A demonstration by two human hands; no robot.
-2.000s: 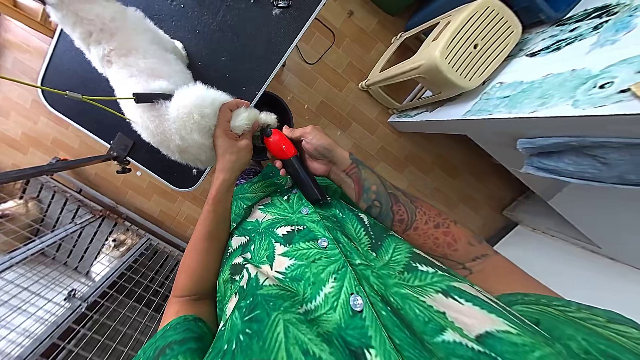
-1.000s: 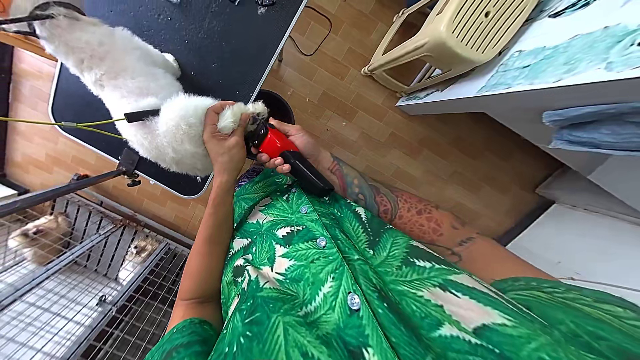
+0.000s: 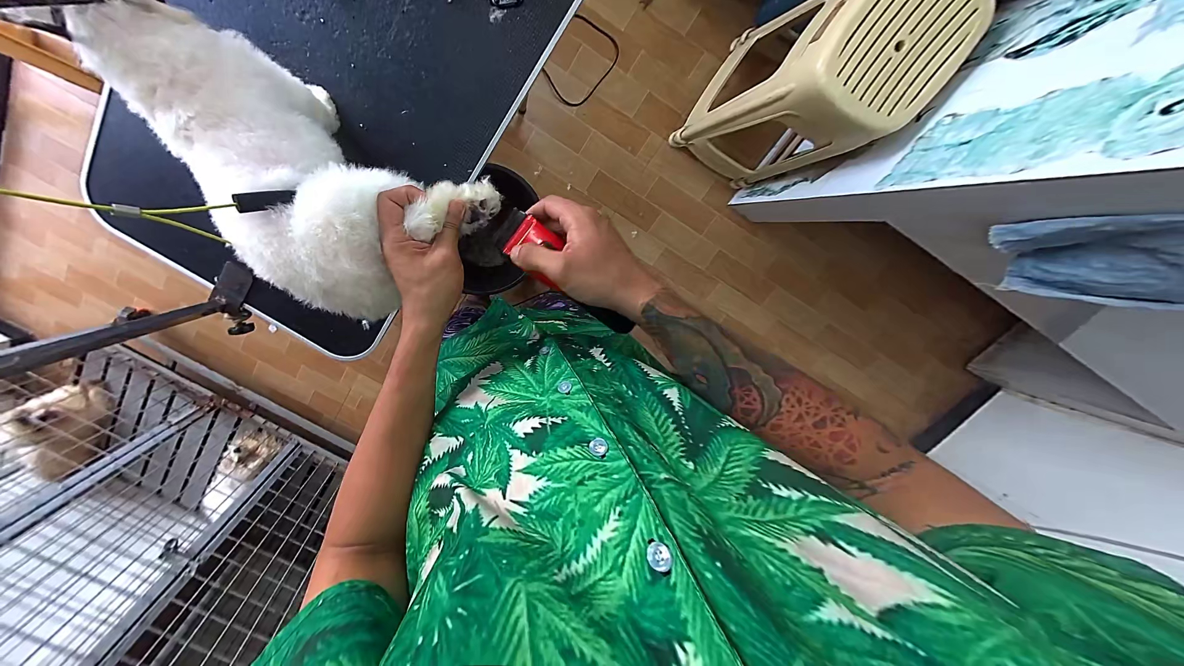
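A white dog [image 3: 245, 120] stands on the black grooming table [image 3: 407, 83], a yellow-green cord with a black sleeve [image 3: 264, 201] by its neck. Around the dog's muzzle and head is my left hand [image 3: 425, 264], its thumb on the fur near the snout. My right hand [image 3: 587, 254] grips a red and black hair clipper [image 3: 536, 239]. The clipper's blade end points at the dog's snout, close beside it; whether they touch I cannot tell. Below the snout, a black round bin [image 3: 495, 268] is partly hidden.
A grooming arm with a clamp [image 3: 231, 287] crosses at left, above wire cages [image 3: 250, 546] that hold light-coloured dogs [image 3: 65, 421]. At upper right a beige plastic stool [image 3: 888, 65] stands by a counter [image 3: 814, 208] with a blue cloth [image 3: 1091, 259]. A black cable [image 3: 606, 79] lies on the tiled floor.
My right hand has turned the clipper, so its black body, plain to see before, is mostly hidden now. My left hand still holds the dog's head.
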